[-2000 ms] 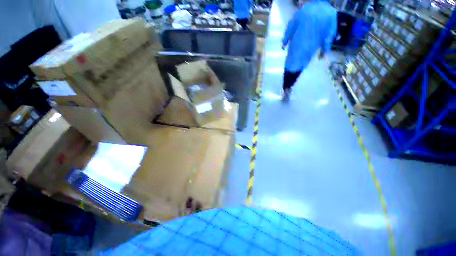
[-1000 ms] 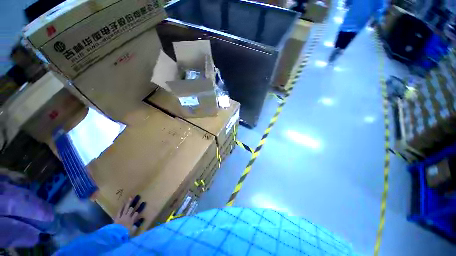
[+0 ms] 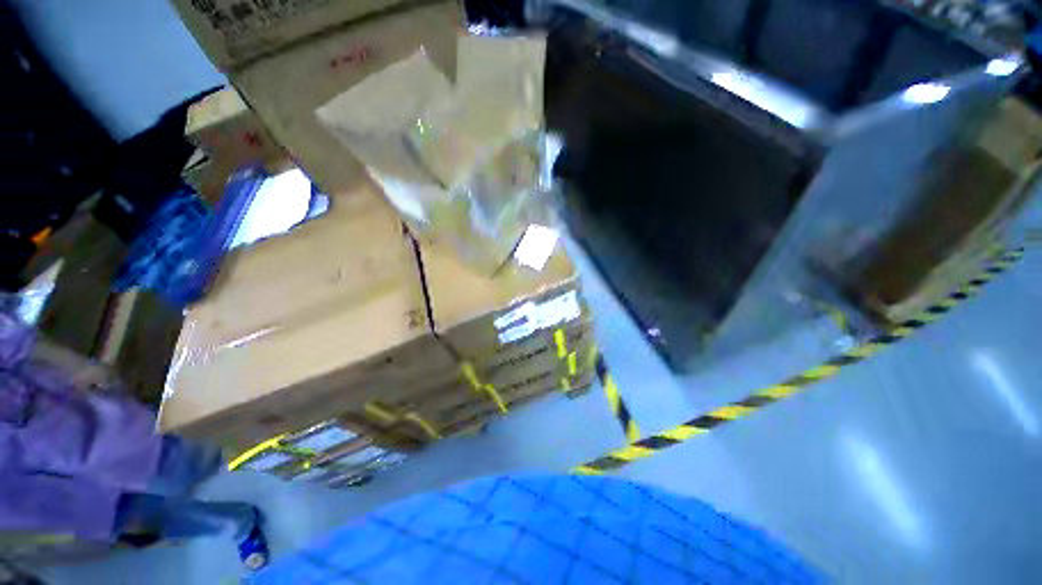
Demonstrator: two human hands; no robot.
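Note:
Neither of my hands is in the picture. The nearest things are large brown shipping cartons [image 3: 309, 309], stacked with yellow strapping bands [image 3: 482, 386] and white labels [image 3: 537, 317] on their sides. An open carton [image 3: 446, 137] with flaps up stands on the far right part of the stack; it is blurred and its contents cannot be made out. White paperwork [image 3: 274, 208] lies at the back left of the stack beside dark blue strips [image 3: 223, 234].
A large carton with printed characters [image 3: 320, 23] rises behind. A dark metal bin [image 3: 686, 171] stands to the right. Yellow-black tape [image 3: 731, 411] crosses the floor. A person in purple clothing [image 3: 69, 434] is at the left, with a leg and shoe low down.
The view has swung, and the carton stack shows farther left and more side-on. My hand that lay on the carton's near edge is out of view. The walking person in blue has left the picture.

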